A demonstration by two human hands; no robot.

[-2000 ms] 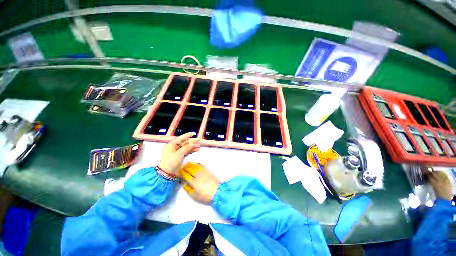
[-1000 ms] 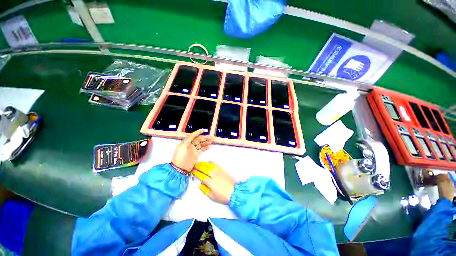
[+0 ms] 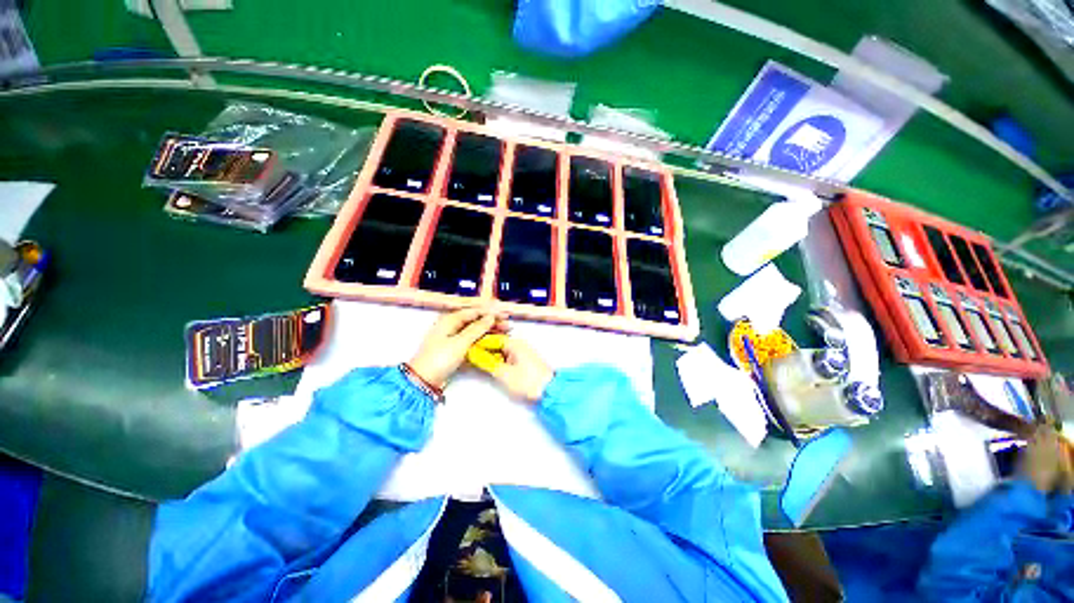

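Observation:
My left hand (image 3: 452, 344) and my right hand (image 3: 514, 363) meet over the white work sheet (image 3: 471, 442), just below the phone tray (image 3: 471, 300). My right hand has yellow-orange finger cots, and its fingers touch my left hand's fingers. The fingers overlap, so whether anything small is between them cannot be seen. The pale orange-pink tray lies flat, with a black glossy phone (image 3: 525, 262) and others like it filling its two rows of five slots.
A dark printed card (image 3: 257, 346) lies left of the sheet; more cards (image 3: 212, 165) lie with a clear bag (image 3: 309, 153) behind. Right: white bottle (image 3: 768, 236), white papers, dispensers (image 3: 813, 383), blue piece (image 3: 815, 474), redder tray (image 3: 919, 309), another person's hand (image 3: 1041, 457).
My hands have come closer together, and my left hand's spread fingers have drawn in to meet my right hand's fingers. The camera view has shifted slightly; the tray still lies in place.

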